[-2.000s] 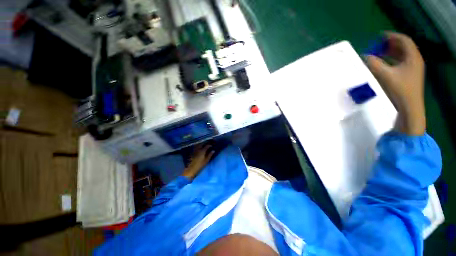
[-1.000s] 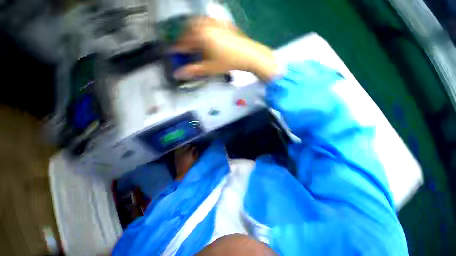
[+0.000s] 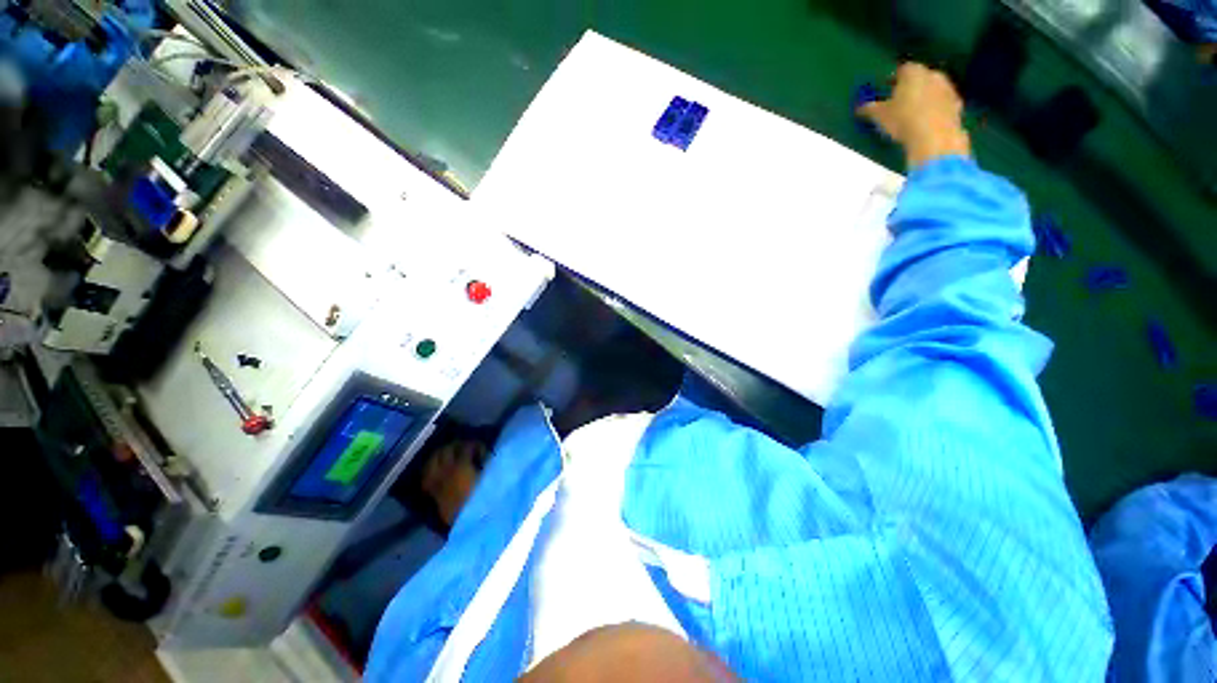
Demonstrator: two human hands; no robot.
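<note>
My right hand (image 3: pixel 921 114) is over the green belt beyond the white tray (image 3: pixel 707 247), its fingertips closed at a blue housing (image 3: pixel 868 99). More blue housings (image 3: pixel 681 123) lie together on the tray's far part. My left hand (image 3: pixel 454 478) is low under the machine's front, in shadow and partly hidden; I cannot tell what its fingers do. The white benchtop machine (image 3: pixel 314 387) holds one blue housing (image 3: pixel 152 202) in the right station's fixture and another blue piece (image 3: pixel 99 507) in the left station.
The conveyor belt (image 3: pixel 787 54) carries loose blue housings (image 3: pixel 1106 278) at the right. The lit control screen (image 3: pixel 350 454) and red button (image 3: pixel 479 291) are on the front panel. A red-ended tool (image 3: pixel 238 398) lies on the machine top. Another person's blue sleeve (image 3: pixel 1158 560) shows at lower right.
My right hand has left the machine's right station and moved right, out over the belt. A blue housing now shows in that station. The view has swung right; my left hand remains low.
</note>
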